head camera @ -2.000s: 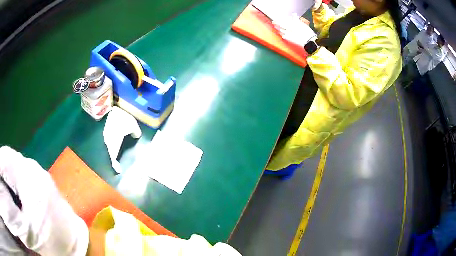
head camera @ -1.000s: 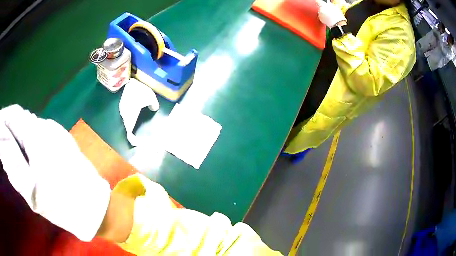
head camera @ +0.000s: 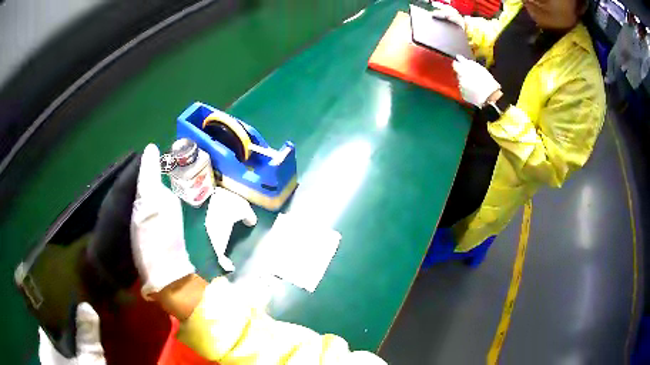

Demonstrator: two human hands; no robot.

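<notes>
A tablet [head camera: 60, 267] with a dark glossy face is held up tilted at the left, with a small pale label at its lower left corner. My right hand [head camera: 160, 228], in a white glove, lies along its right edge with the wrist bare. My left hand [head camera: 78, 338], also white-gloved and cut off by the bottom edge of the picture, grips its lower end. An orange-red foam pad [head camera: 187, 354] shows partly below my right sleeve.
A blue tape dispenser [head camera: 239, 160], a bottle [head camera: 191, 175], a crumpled wipe [head camera: 224, 221] and a flat white cloth [head camera: 306, 253] lie on the green bench [head camera: 370, 235]. At the upper right a coworker [head camera: 552, 135] handles another tablet [head camera: 438, 32] over an orange-red pad [head camera: 399, 57].
The tablet and my left hand have come into view at the left. My right hand is now upright against the tablet. The coworker's tablet now shows dark over the pad. The view has shifted.
</notes>
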